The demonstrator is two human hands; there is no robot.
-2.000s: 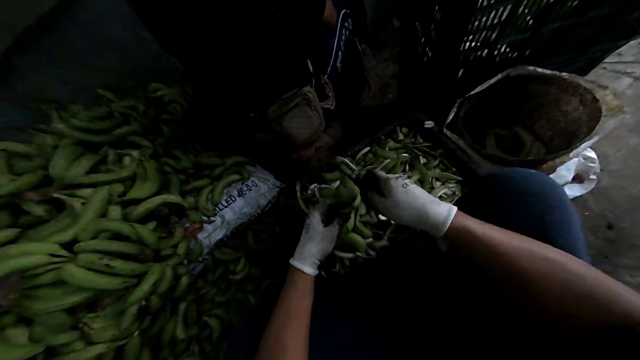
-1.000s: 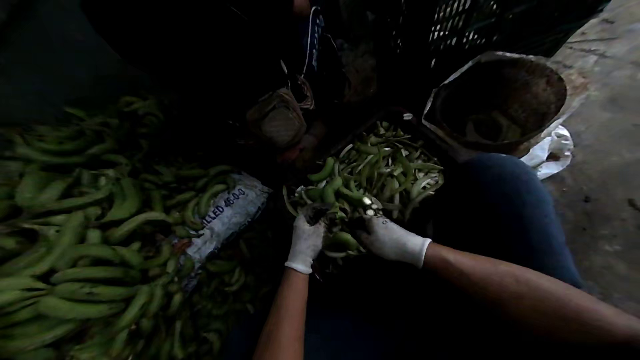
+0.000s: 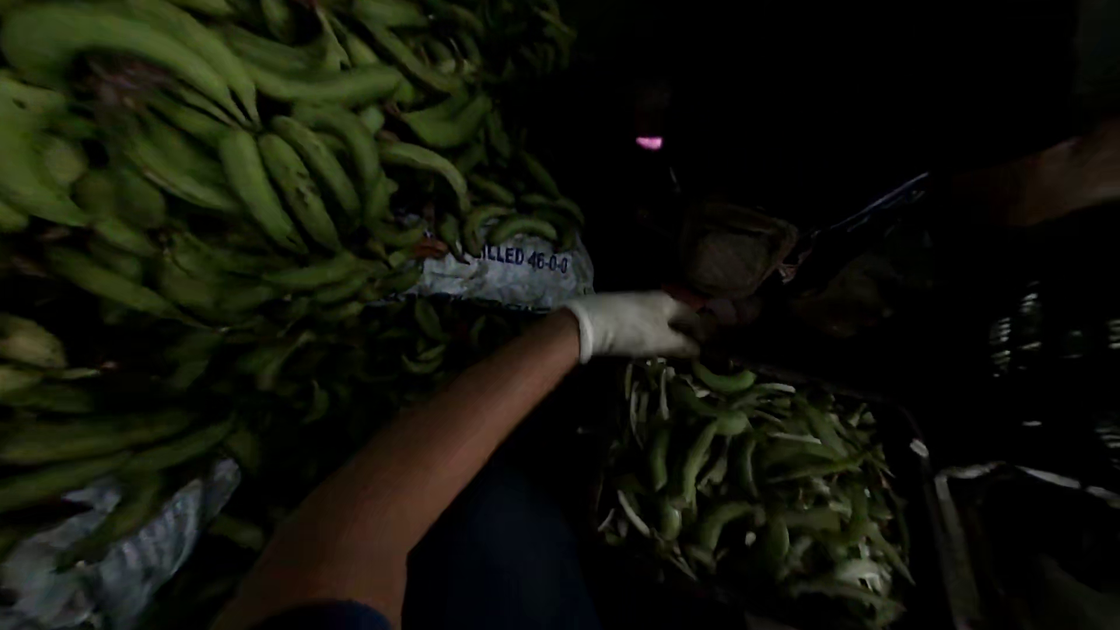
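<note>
My left hand [image 3: 634, 325], in a white knit glove, reaches in from the lower left. It is above the far left edge of a dark container with green banana or plantain pieces and peels [image 3: 752, 472]. Its fingertips are lost in shadow, so whether they hold anything cannot be told. Just beyond them is a dim, rounded brownish object [image 3: 731, 254]. To the left lies a big heap of green bananas or plantains [image 3: 289, 175], partly over a pale printed sack [image 3: 507, 276]. My right hand is out of view.
Another person's arm [image 3: 1050, 184] shows at the right edge, blurred. A dark lattice crate [image 3: 1024, 332] and a pale-rimmed container [image 3: 962, 472] are at the right. A second pale sack [image 3: 114, 534] lies at the lower left.
The view has swung left. My hands were together over the peel container, handling green pieces; now my left hand is at its far edge and my right hand has left the view.
</note>
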